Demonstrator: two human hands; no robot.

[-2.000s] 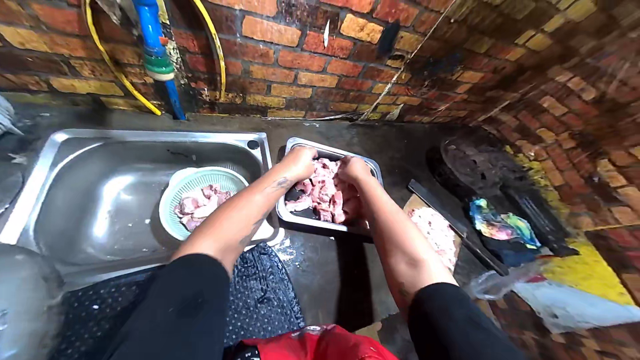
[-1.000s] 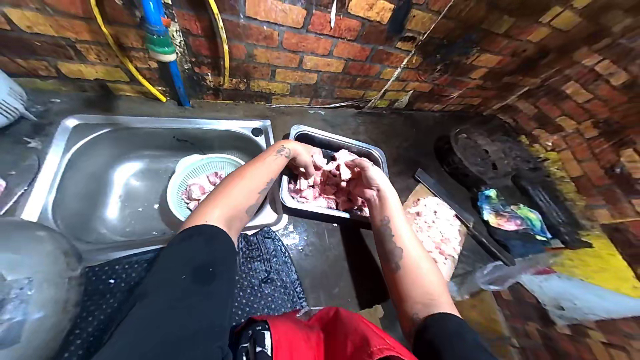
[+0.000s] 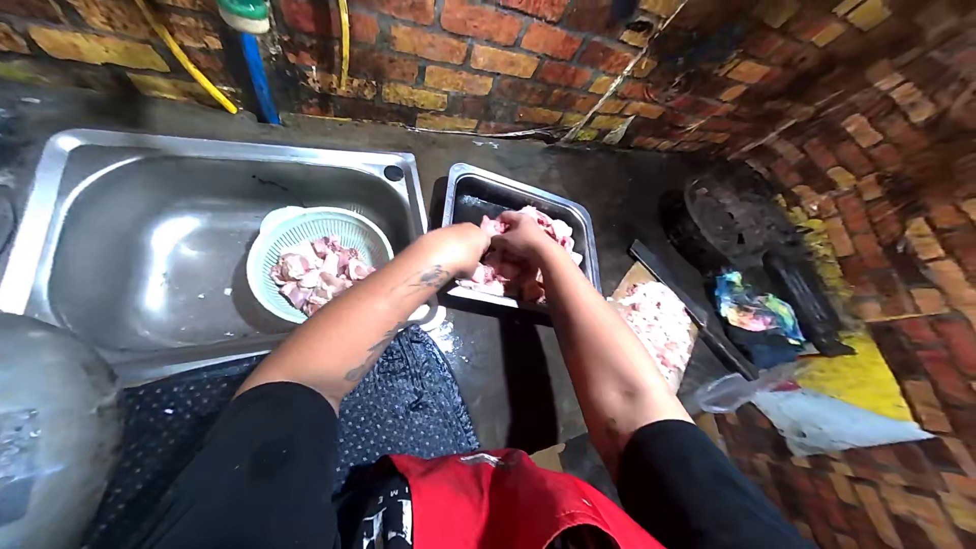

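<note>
Raw meat pieces (image 3: 507, 271) lie in a rectangular metal tray (image 3: 583, 221) on the dark counter. My left hand (image 3: 461, 248) reaches over the tray's left side, fingers bent at a piece of meat. Close beside it, my right hand (image 3: 522, 236) is in among the pieces, its fingers curled at the same spot. How firmly either hand holds the meat is hidden. To the left, a pale green plastic colander (image 3: 267, 263) with more meat pieces (image 3: 320, 271) sits in the right part of a stainless steel sink (image 3: 229, 151).
Chopped pale meat (image 3: 656, 320) lies on a board right of the tray, beside a long dark bar-like object (image 3: 694, 309). A blackened round stove (image 3: 724, 213) stands behind, near a crumpled colourful bag (image 3: 755, 305). A dark patterned cloth (image 3: 404, 389) hangs before the sink. A brick wall (image 3: 473, 61) runs behind.
My hands were raised over the tray's middle one second ago, with meat at the fingers. They are now lower and close together toward the tray's left. Bare tray bottom shows at its back left.
</note>
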